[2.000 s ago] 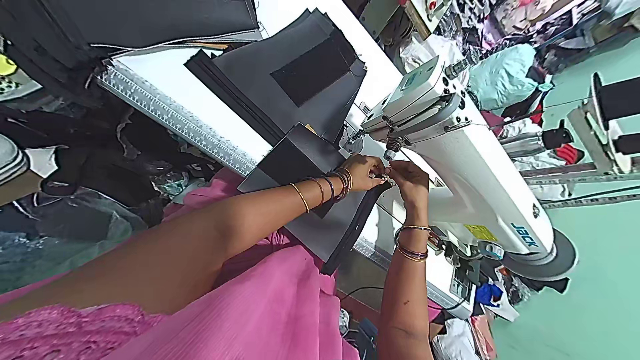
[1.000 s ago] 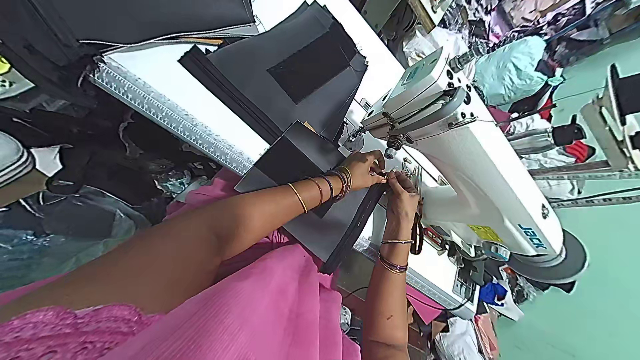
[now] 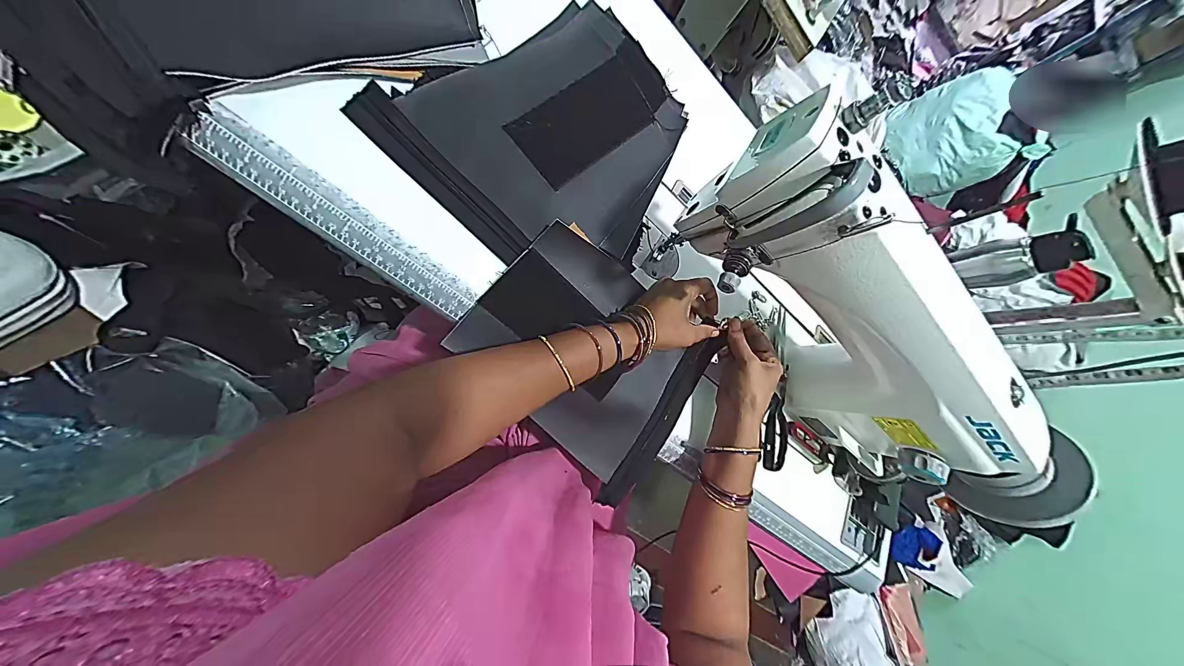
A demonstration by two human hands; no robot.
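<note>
My left hand (image 3: 680, 314), with bangles on the wrist, pinches the end of a black strip, perhaps zipper tape (image 3: 671, 398), along the edge of a black fabric panel (image 3: 601, 425). Fingertips of my right hand (image 3: 749, 361) close on the same end, almost touching the left ones. What lies between the fingertips is too small to make out. The panel, with a darker band across it, rests at the table's near edge and partly over my pink clothing. Just beyond the hands stands a white Jack sewing machine (image 3: 888, 305), its needle area (image 3: 661, 250) close to the panel.
A stack of black panels (image 3: 444, 139) lies on the white table (image 3: 314, 139), whose edge carries a measuring scale (image 3: 324, 213). Small metal pieces (image 3: 763, 310) sit beside my hands. More black material (image 3: 231, 32) is at upper left. Bags and cloth pile up behind the machine.
My right hand has shifted slightly toward the bottom of the view since the earliest frame, and its fingers have closed in. My left hand stays at the strip's end.
</note>
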